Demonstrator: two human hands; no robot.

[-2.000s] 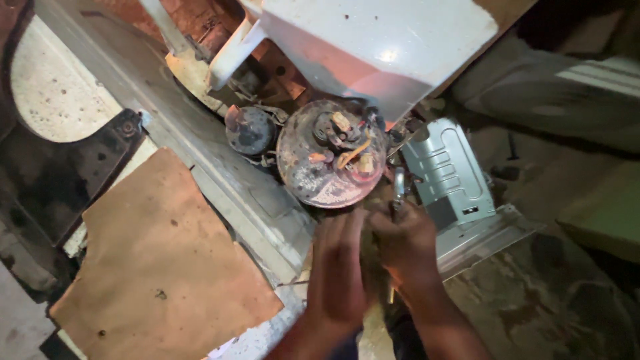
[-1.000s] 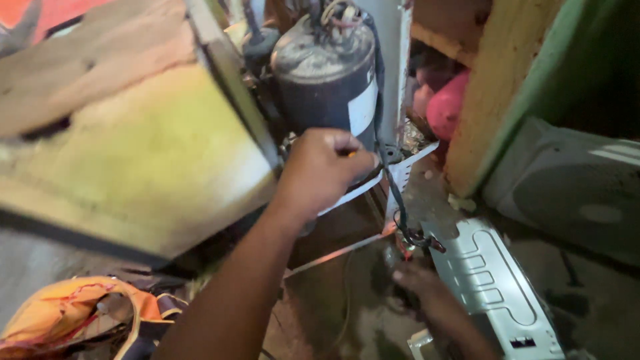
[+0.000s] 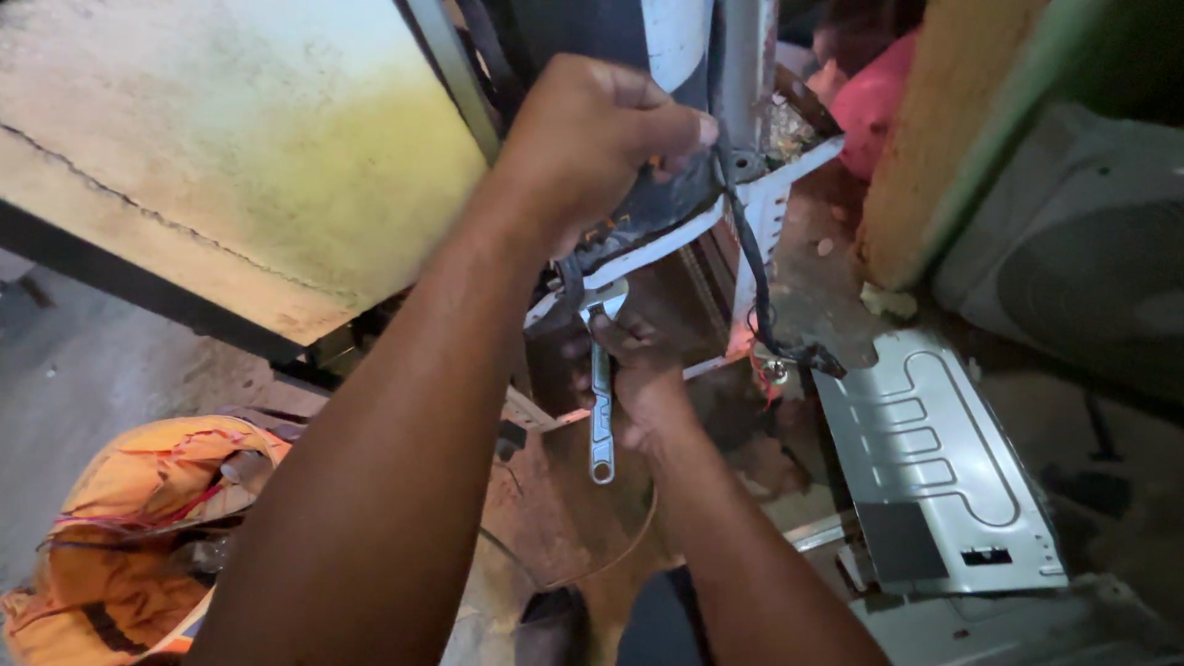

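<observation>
My right hand [image 3: 638, 365] grips an adjustable wrench [image 3: 601, 416], its jaws up at the underside of a white metal base frame [image 3: 657, 245]. My left hand [image 3: 610, 139] is above it, in front of a dark cylindrical compressor [image 3: 592, 37]; its fingers are curled close to a black cable [image 3: 754, 254]. Whether they hold anything is not clear. The cable runs down past the frame to a bundle of thin wires at its end. What the wrench jaws sit on cannot be made out.
A stained board [image 3: 231, 139] stands at the left. An orange bag [image 3: 129, 518] with loose items lies below it. At the right are a stamped sheet-metal panel [image 3: 934, 462], a wooden post [image 3: 934, 139] and a grey appliance casing [image 3: 1073, 250]. A pink object [image 3: 874, 111] sits behind the frame.
My right hand has moved from beside the wire bundle to beneath the base frame, where the wrench now shows plainly in it. My left hand stays near the compressor. The view has shifted a lot.
</observation>
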